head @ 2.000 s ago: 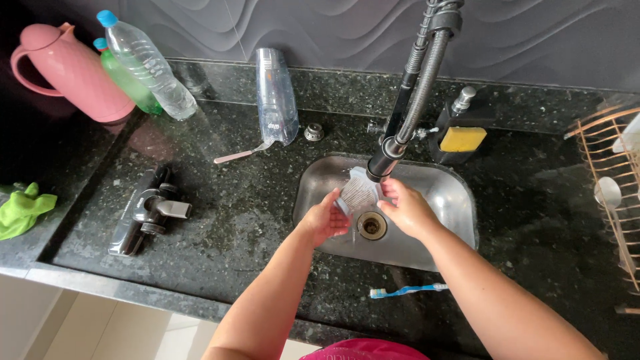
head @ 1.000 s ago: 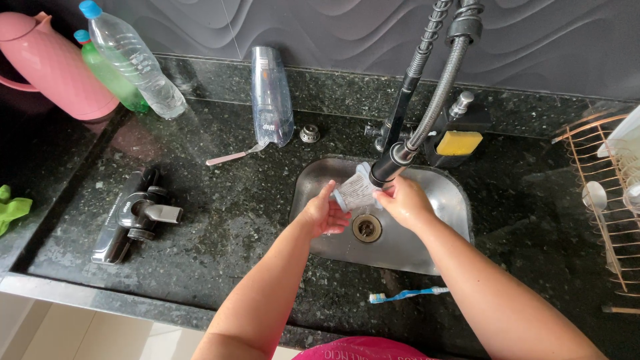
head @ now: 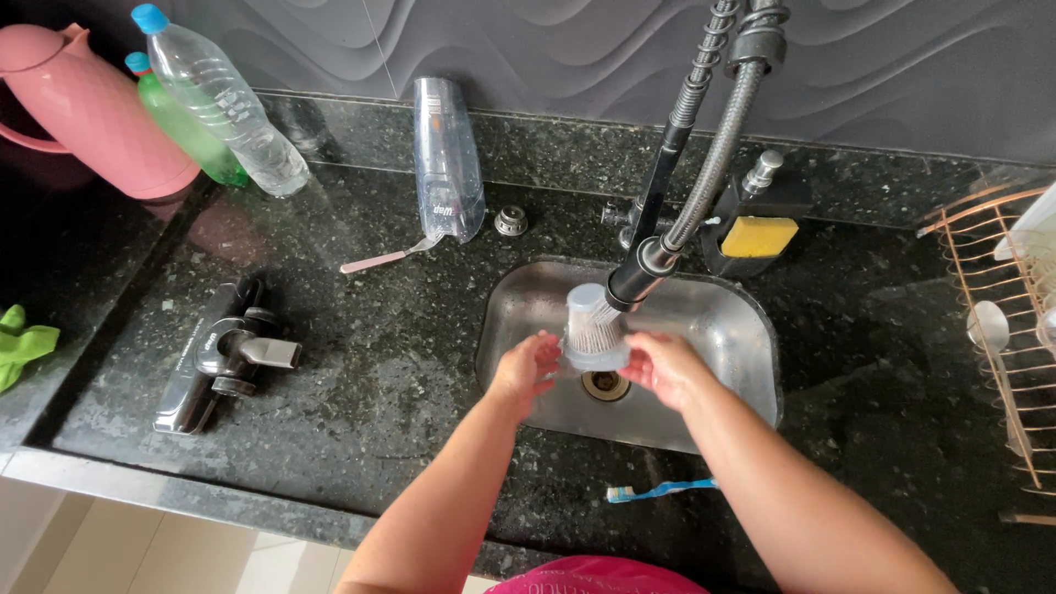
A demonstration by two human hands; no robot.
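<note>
Over the stainless steel sink (head: 709, 355), a pleated vacuum filter (head: 596, 332) with pale plastic ends stands roughly upright between my hands. Water from the black faucet spray head (head: 639, 276) runs onto its pleats. My right hand (head: 667, 363) grips the filter's lower rim from the right. At the left side my left hand (head: 526, 370) is close to the rim with fingers spread; whether it touches is unclear. A blue toothbrush (head: 664, 490) lies on the counter in front of the sink, partly behind my right forearm.
Behind the sink are a clear vacuum dust cup (head: 450, 165), a fork (head: 388, 259), a sink strainer (head: 511, 220) and a yellow sponge (head: 757, 238) in its holder. A vacuum floor head (head: 223, 355) lies left, near bottles (head: 231, 107) and a pink thermos (head: 99, 115). A wire dish rack (head: 982, 289) stands right.
The filter has turned from a tilted position to roughly upright under the spray. The fingers of my left hand have shifted beside its lower rim.
</note>
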